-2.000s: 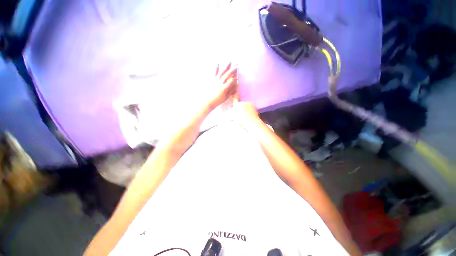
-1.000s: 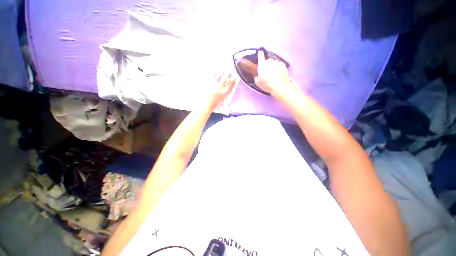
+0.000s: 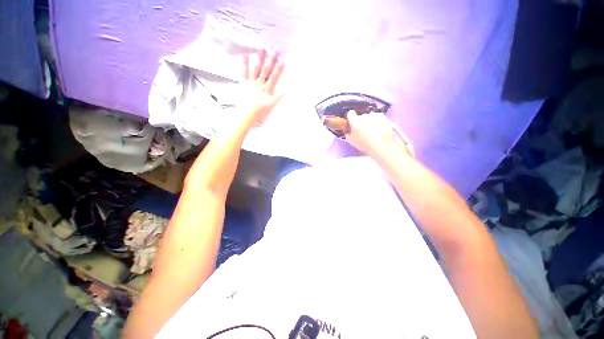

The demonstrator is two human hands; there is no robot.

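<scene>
A white garment piece lies on the purple table cover, crumpled at its left end and flatter towards the middle, where glare hides its edges. My left hand lies on the garment with its fingers spread, holding nothing. My right hand is shut on the brown handle of the electric iron. The iron sits on the table just right of the cloth, its pointed dark soleplate turned sideways. Whether it touches the cloth cannot be told in the glare.
A dark square rest pad lies at the table's right. Pale bundled cloth hangs below the table's left front edge. Heaps of cloth lie on the floor at right and left. A second table shows at far left.
My left hand has moved away from the garment's near edge, further up and left, with its fingers spread. My right hand, holding the iron, has turned it and shifted slightly nearer to me.
</scene>
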